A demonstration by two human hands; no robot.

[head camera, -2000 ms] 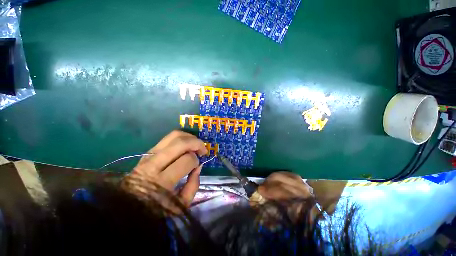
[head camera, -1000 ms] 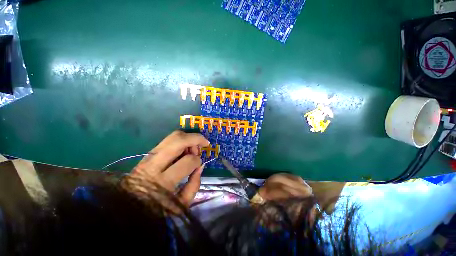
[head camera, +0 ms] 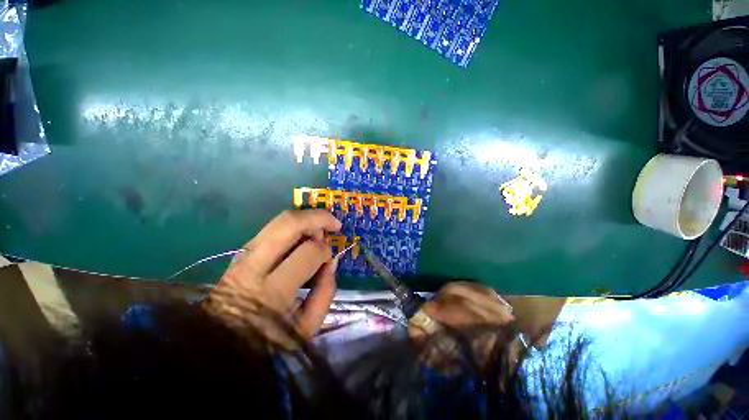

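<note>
A blue PCB panel lies flat on the green mat. Two rows of yellow-orange parts cross it, reaching past its left edge. A few more yellow-orange parts lie lower on it, beside my left fingertips. My left hand is over the panel's lower left and holds thin solder wire, its end at these parts. My right hand holds a soldering iron with its tip on or just above the panel by the wire's end. Hair hides the lower parts of both hands.
Loose yellow-orange parts lie in a pile right of the panel. Another blue panel lies at the top. A white tip-cleaning cup, a black fan and black cables are at the right. A clear plastic bag is at far left.
My left fingers have shifted slightly at the lower row. The iron stays near the same spot, its tip moving only a little. The whole view has shifted slightly.
</note>
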